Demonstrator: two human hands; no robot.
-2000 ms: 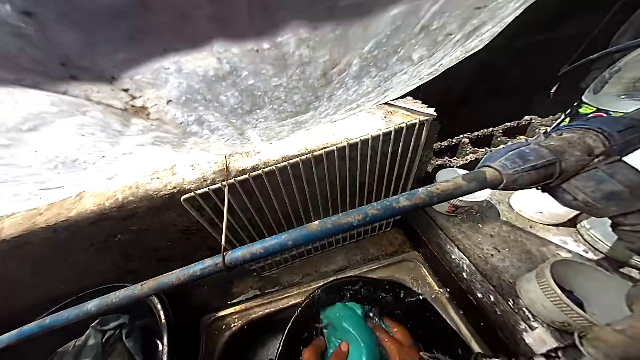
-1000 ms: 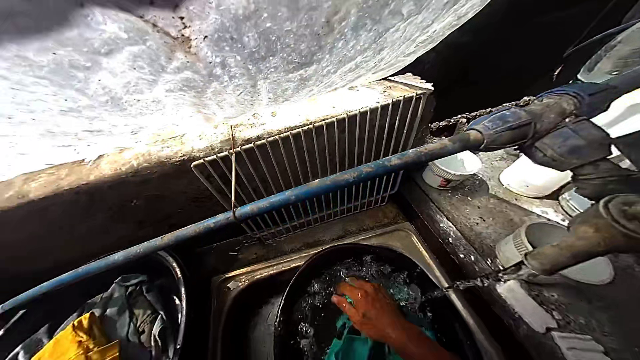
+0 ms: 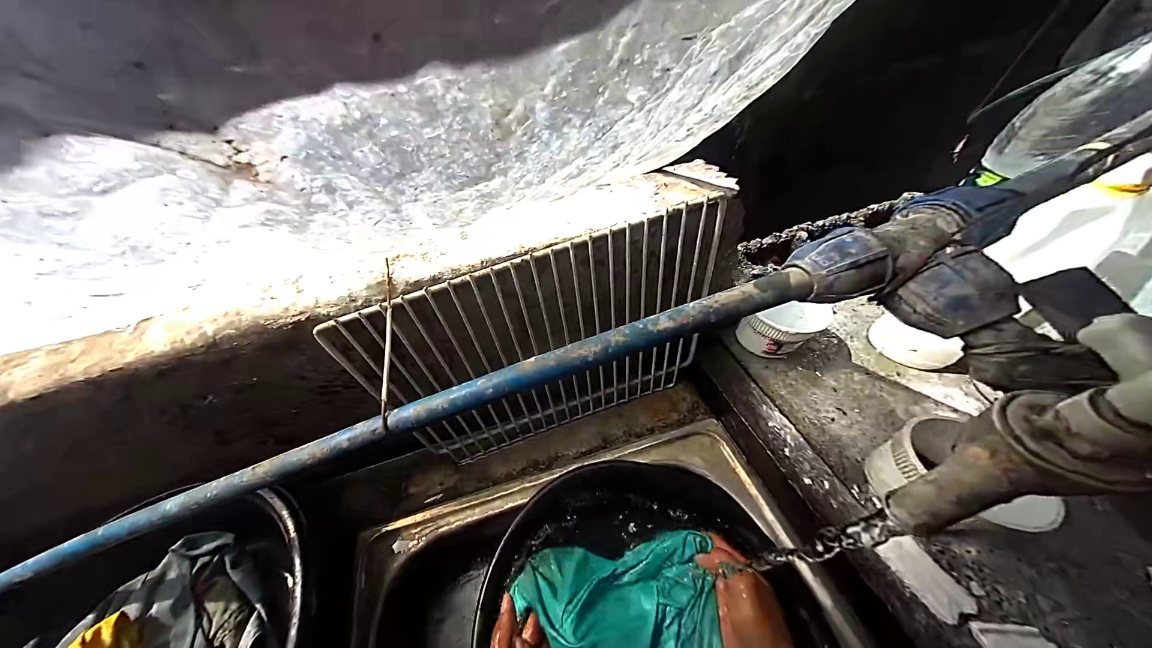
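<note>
A wet teal cloth (image 3: 621, 585) is spread between both hands over a round black basin (image 3: 621, 477) of water, which stands in a metal sink (image 3: 450, 522). My left hand (image 3: 517, 625), cut off by the bottom edge, grips the cloth's left side. My right hand (image 3: 742, 589) grips its right side near the basin's rim. Water (image 3: 837, 543) runs from the open pipe end (image 3: 918, 513) on the right and lands by my right hand.
A blue pipe (image 3: 540, 369) crosses above the sink, in front of a white wire rack (image 3: 576, 315). At lower left, a dark tub (image 3: 292, 540) holds grey and yellow clothes (image 3: 193, 594). White plastic tubs (image 3: 909, 459) stand on the right ledge (image 3: 810, 405).
One second ago only one hand showed, over the cloth in the basin. Now both hands show and the cloth is spread between them, higher in the basin.
</note>
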